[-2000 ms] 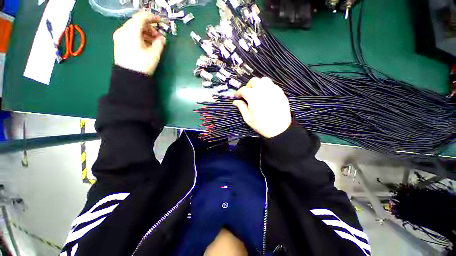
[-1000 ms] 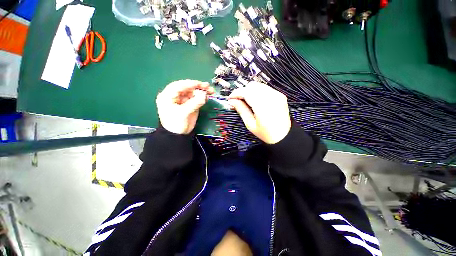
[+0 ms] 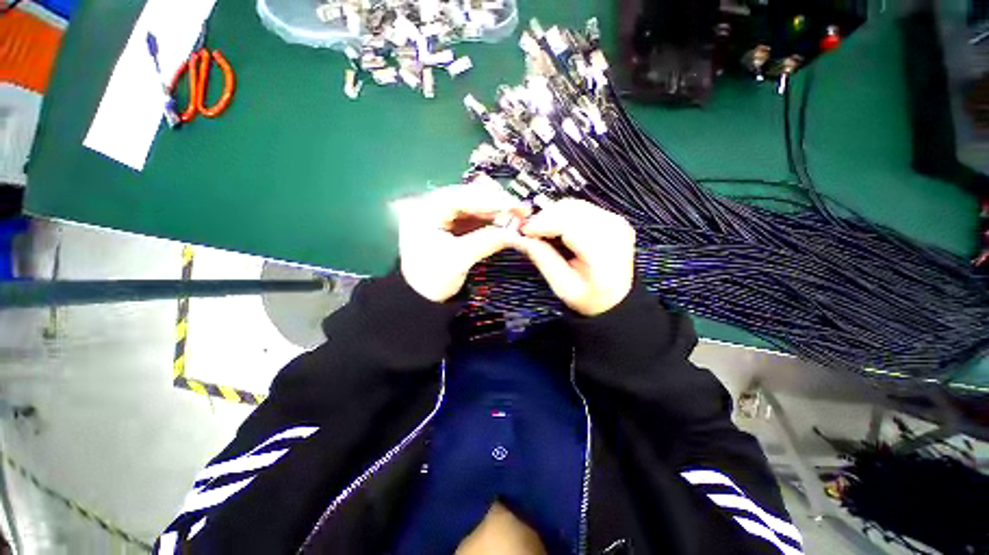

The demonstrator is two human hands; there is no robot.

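My left hand [image 3: 447, 241] and my right hand [image 3: 586, 255] meet above the near edge of the bench. Between their fingertips is a small connector [image 3: 506, 220], with a reddish spot beside it. My left fingers pinch the connector. My right fingers pinch a cable end, mostly hidden by the fingers. The bundle of black cables [image 3: 781, 271] runs off to the right. Bare cable ends with red tips [image 3: 478, 287] lie just below my hands. Finished ends with silvery connectors [image 3: 542, 108] cluster above my hands.
Loose connectors [image 3: 407, 43] spill from a clear tub [image 3: 293, 24] at the far edge. Orange scissors [image 3: 206, 85] and a pen [image 3: 163, 81] lie by a white paper sheet [image 3: 125, 108]. A dark machine [image 3: 748, 38] stands beyond the bundle. Hanging cables [image 3: 911, 482] are at lower right.
My left hand went from the loose connectors to the near bench edge, then moved right until it met my right hand. The view has shifted a little.
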